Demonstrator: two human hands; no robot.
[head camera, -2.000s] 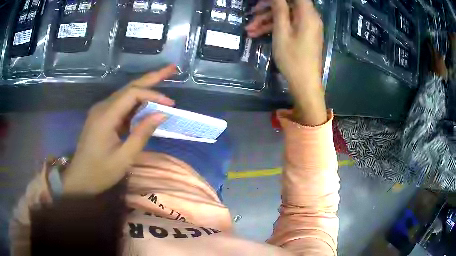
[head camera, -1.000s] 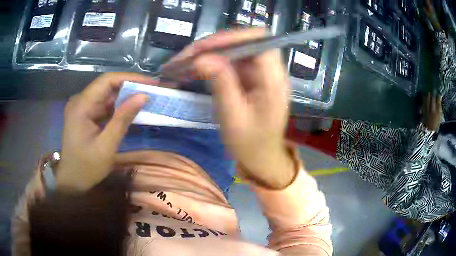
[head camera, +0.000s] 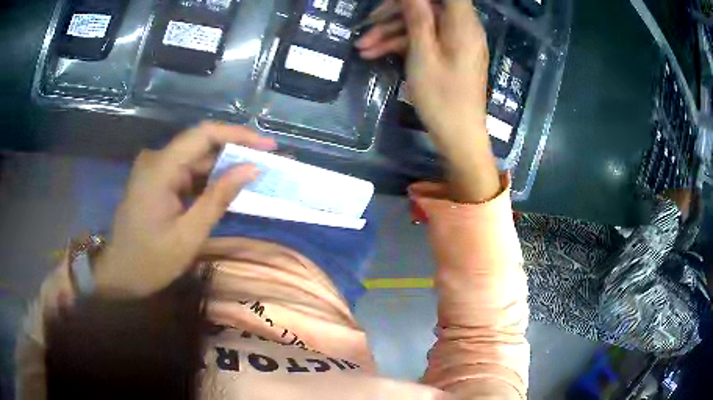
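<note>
My left hand (head camera: 168, 207) holds a folded white to pale blue label sheet (head camera: 301, 187) between thumb and fingers, in front of the tray's near edge. My right hand (head camera: 442, 70) is over the tray at the top, fingers bent above a black phone housing. The tweezers cannot be made out now, and the fingertips are blurred. A black housing with a white barcode label (head camera: 313, 64) and small silver-white patches lies in its pocket left of my right hand. More housings lie in the clear blister tray (head camera: 319, 138), partly hidden by my right hand and wrist.
The dark green bench (head camera: 602, 168) runs across the top. A person in a black-and-white patterned sleeve (head camera: 641, 273) is at the right, by another tray with black parts (head camera: 668, 129). A grey floor with a yellow line (head camera: 399, 283) lies below the bench.
My right hand has moved from beside the label sheet up and forward over the tray. The tweezers, visible in it one second ago, no longer show. My left hand still holds the sheet.
</note>
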